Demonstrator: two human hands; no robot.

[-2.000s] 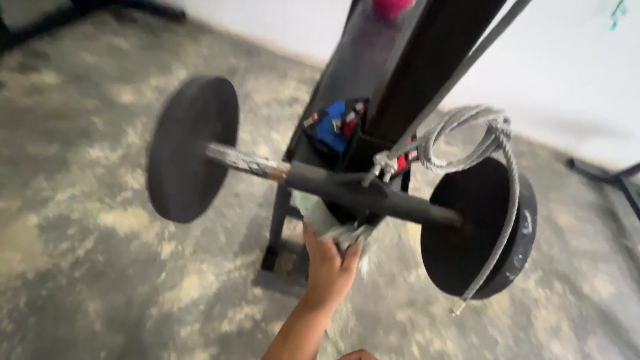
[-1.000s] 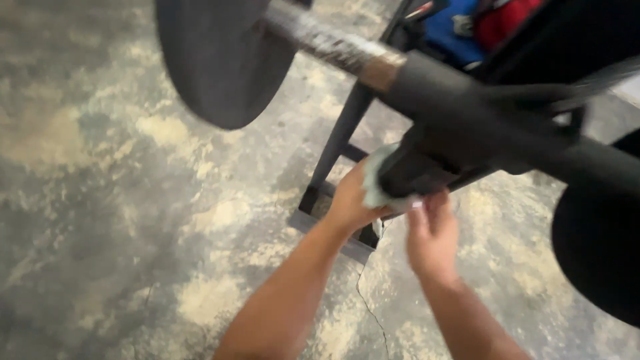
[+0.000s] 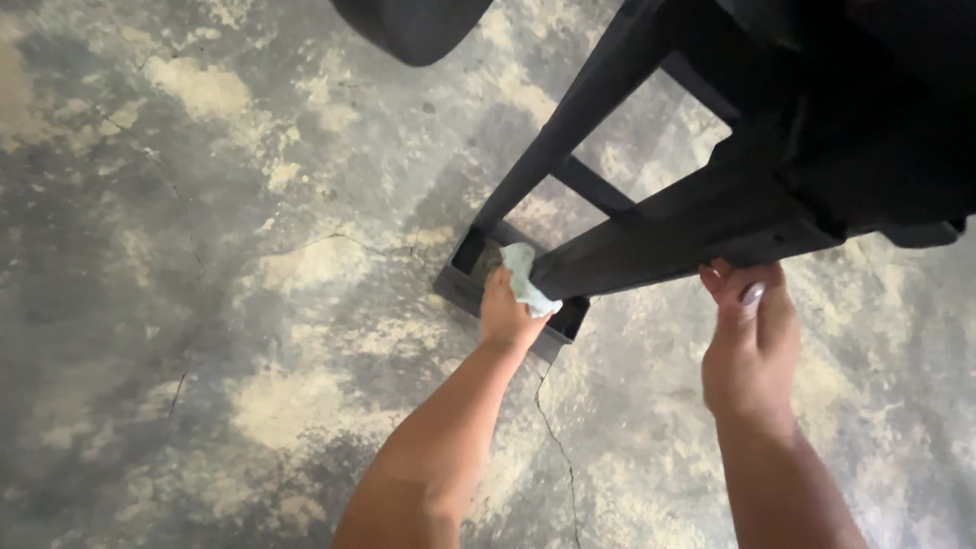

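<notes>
My left hand (image 3: 512,309) holds a pale green cloth (image 3: 526,280) against the lower end of a black metal post (image 3: 648,236), just above the post's base frame (image 3: 463,293). Farther up the same post, my right hand (image 3: 751,328) has its fingertips on the underside edge; the fingers curl behind the metal, so their full grip is partly hidden. A thinner black tube (image 3: 549,145) slopes down to the base beside the post, joined to it by a short crossbar (image 3: 593,187).
Part of a dark round weight plate (image 3: 415,27) hangs at the top edge. Dark parts of the stand fill the upper right. Beneath lies a mottled grey and cream concrete floor (image 3: 267,305) with thin cracks.
The left hand with the cloth has moved down the post to its foot. My right hand, close beside the left a second ago, is now apart from it, higher on the post. The view has moved closer.
</notes>
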